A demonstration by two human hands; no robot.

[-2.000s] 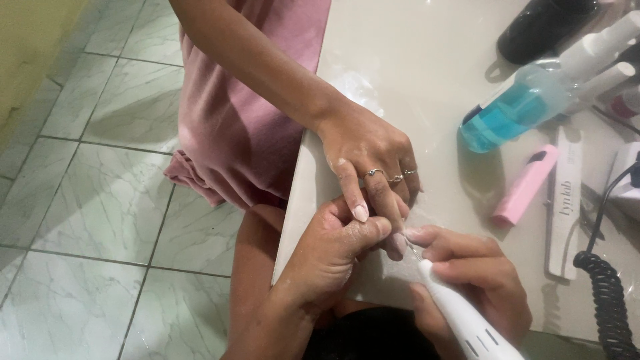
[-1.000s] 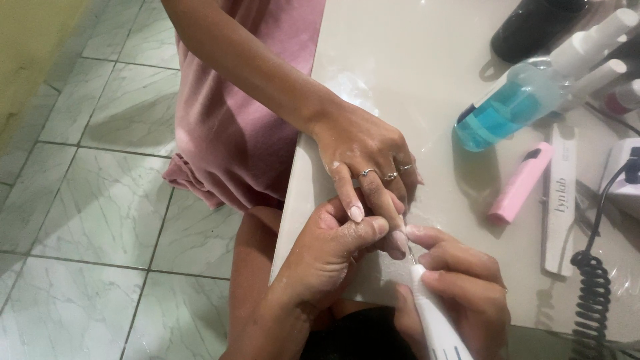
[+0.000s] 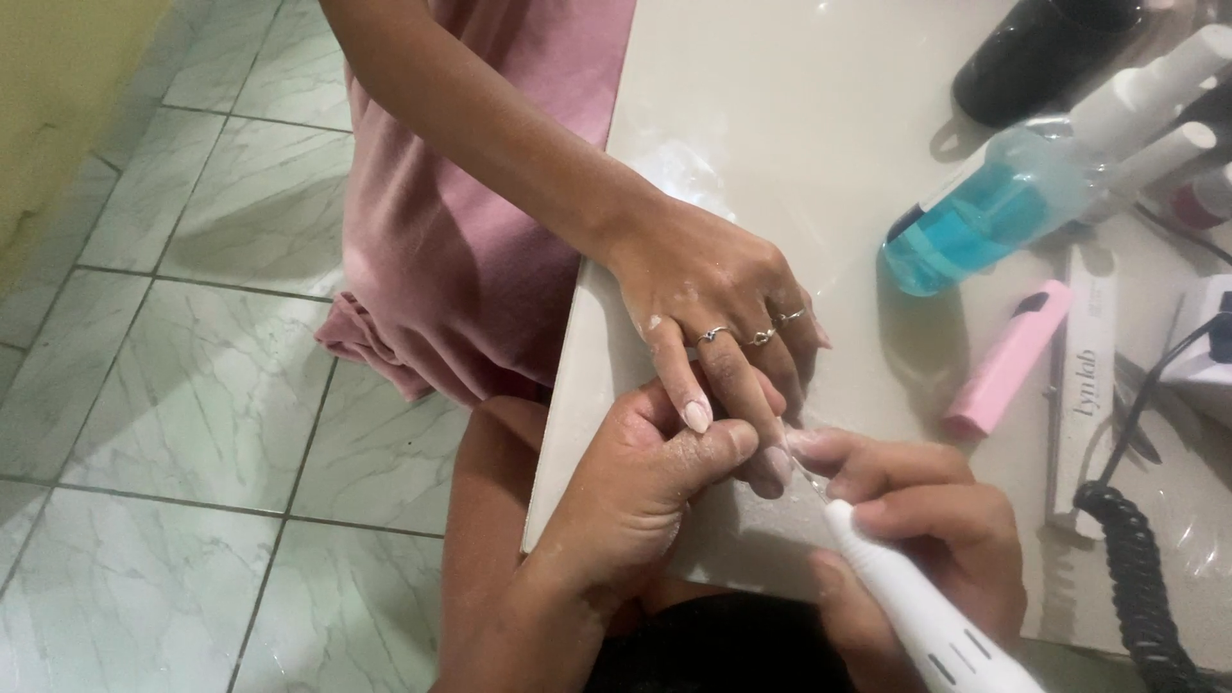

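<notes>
From the left, another person's hand (image 3: 703, 279) reaches over the table, palm down, with thin rings and pale pointed nails. My left hand (image 3: 654, 472) grips one of its fingers from below, thumb on top. In my right hand (image 3: 934, 520) is a white electric nail drill handpiece (image 3: 910, 597), held like a pen. Its thin metal bit (image 3: 807, 476) is at the fingertip near the nail; whether it touches is hard to tell. Pale dust lies on the skin of the other hand and my left thumb.
On the white table (image 3: 770, 96) at the right lie a clear bottle of blue liquid (image 3: 982, 226), a pink case-like object (image 3: 1009, 361), a white nail file (image 3: 1086, 385) with writing, a black container (image 3: 1039, 58) and a coiled black cord (image 3: 1141, 587). A pink cloth (image 3: 452, 231) hangs at the table's left edge.
</notes>
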